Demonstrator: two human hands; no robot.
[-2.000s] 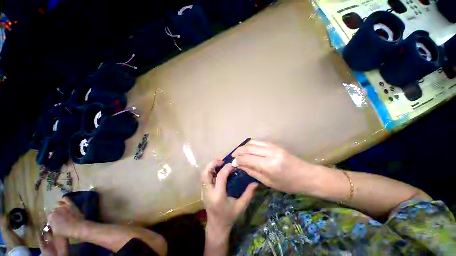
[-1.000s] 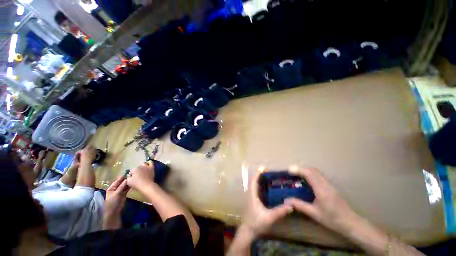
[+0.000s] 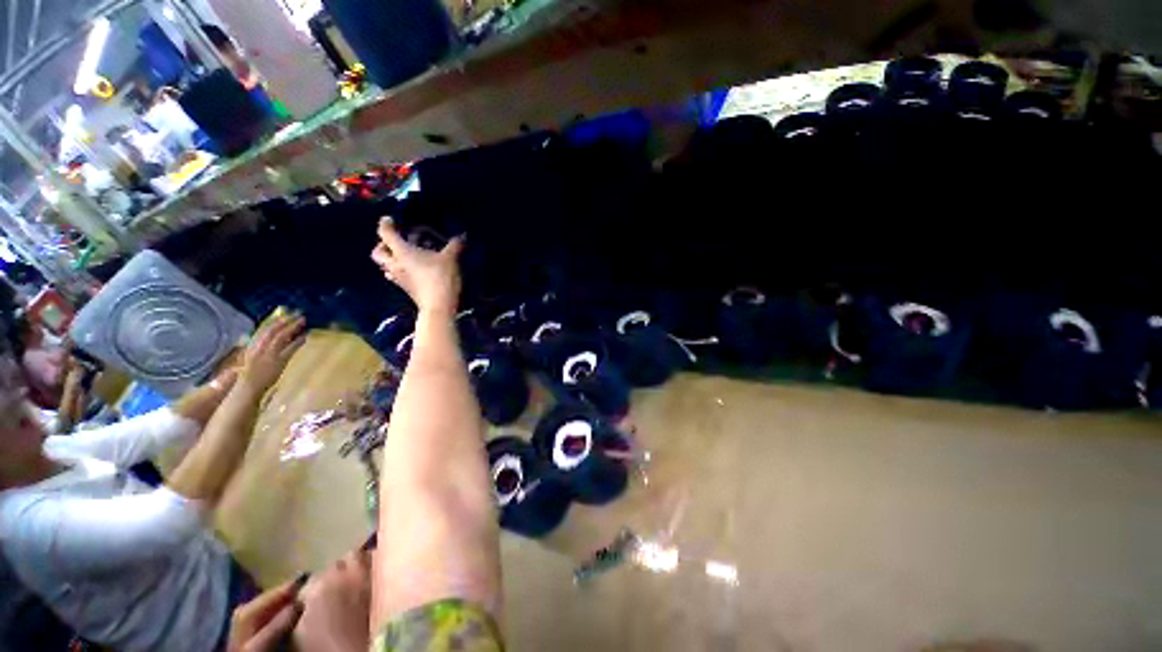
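Observation:
My left hand (image 3: 423, 274) is far out at the rows of dark housings, at the end of my outstretched arm. Its thumb and fingers are spread around a dark area; dark on dark, I cannot tell whether it holds a housing. Several dark speaker housings (image 3: 599, 478) with pale rings stand on the bench to the right of my forearm. Some have thin wires. A small loose wired board bundle (image 3: 604, 555) lies in front of them. My right hand is not clearly in view; only a skin-toned sliver touches the bottom edge at right.
More housings (image 3: 920, 334) line the back of the tan-covered bench (image 3: 879, 510). A shelf edge (image 3: 561, 96) runs above. Co-workers' hands (image 3: 334, 599) are close left of my forearm. A person in a white shirt (image 3: 115, 503) and a grey fan-like box (image 3: 163, 321) are further left.
My view has swung up and left. My left arm has stretched from near the bench edge to the far rows. The housing I held in both hands is no longer visible between them.

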